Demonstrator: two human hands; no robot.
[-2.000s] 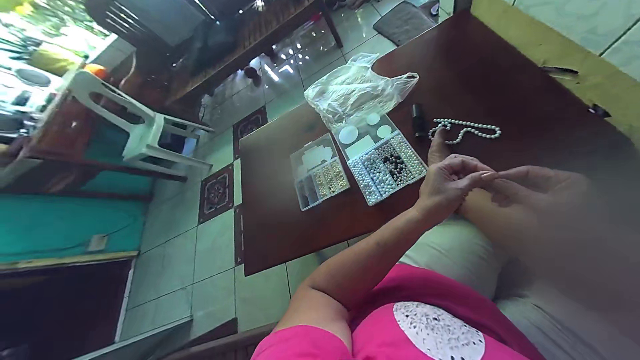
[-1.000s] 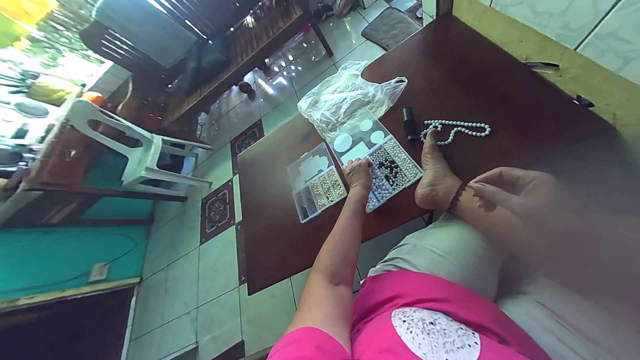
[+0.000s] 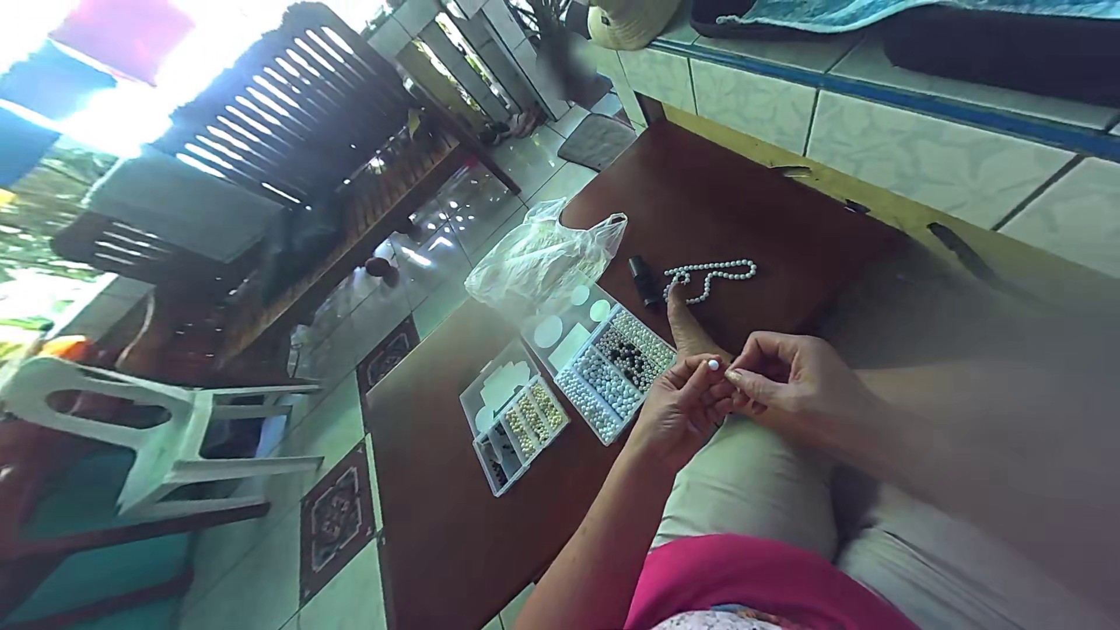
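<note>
My left hand (image 3: pixel 685 405) pinches a small white bead (image 3: pixel 714 365) between thumb and finger. Close beside it, my right hand (image 3: pixel 783 372) has its thumb and fingertip pressed together; what they pinch is too small to tell. Both hands are above my leg, at the edge of a dark wooden table (image 3: pixel 490 542). Just left of them lies an open compartment box of white and dark beads (image 3: pixel 617 363). A smaller open box of gold and dark beads (image 3: pixel 522 433) lies farther left. Beyond my foot, a white bead strand (image 3: pixel 713 269) rests on the tabletop.
A thin plastic bag (image 3: pixel 547 262) lies behind the larger box. Next to the strand is a small black bottle (image 3: pixel 642 282). My bare foot (image 3: pixel 687 328) rests on the table between the box and the strand. A white plastic chair (image 3: pixel 175 429) stands at the left.
My left hand was at the larger bead box a second ago; now it is back beside my right hand with a white bead in its fingers.
</note>
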